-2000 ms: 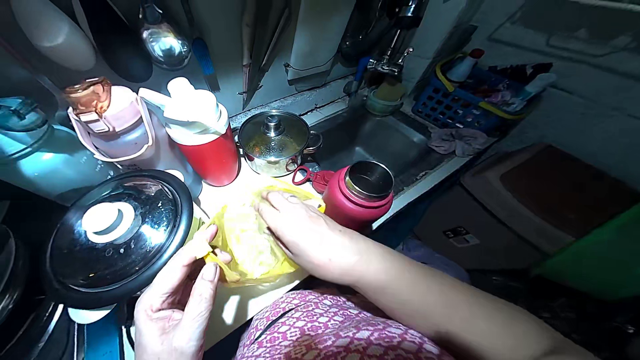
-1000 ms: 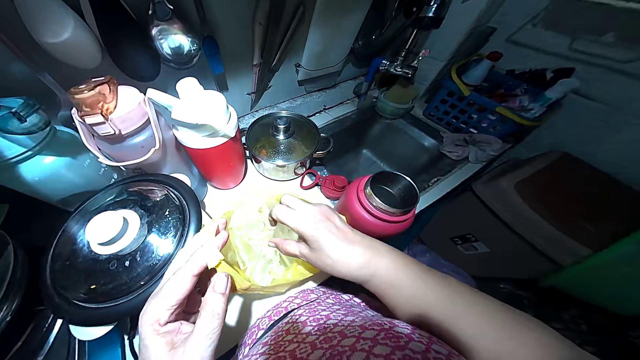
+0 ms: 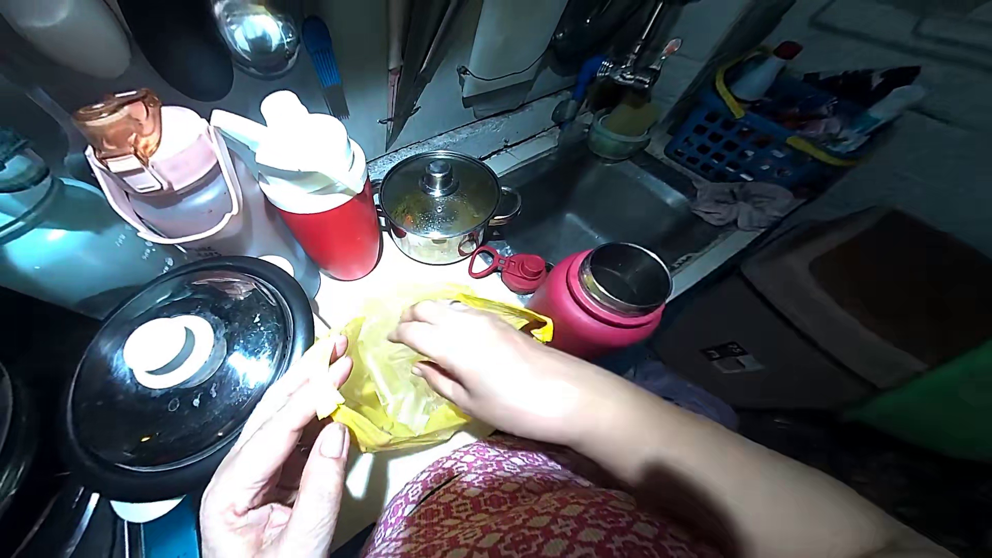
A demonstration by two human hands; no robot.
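A thin yellow plastic bag [image 3: 387, 387] lies on the white counter in front of me, its mouth spread and pale, crumpled clear plastic [image 3: 407, 380] inside. My left hand [image 3: 283, 442] pinches the bag's left edge between thumb and fingers. Over the opening is my right hand [image 3: 480, 364], its fingers curled down at the clear plastic; whether they grip anything cannot be told. A pink insulated bottle [image 3: 593, 302] stands uncapped just right of the bag, and its red cap with a loop [image 3: 521, 269] lies beside it.
Behind the bag stand a lidded steel pot [image 3: 440, 205], a red jug with white top [image 3: 333, 225] and a pale bottle [image 3: 186, 186]. A black-rimmed glass lid [image 3: 194, 372] is at left. The sink [image 3: 597, 205] and a blue basket [image 3: 728, 147] lie beyond, to the right.
My right hand has shifted over the bag's opening and its fingers have changed their bend. My left hand stays at the bag's left edge.
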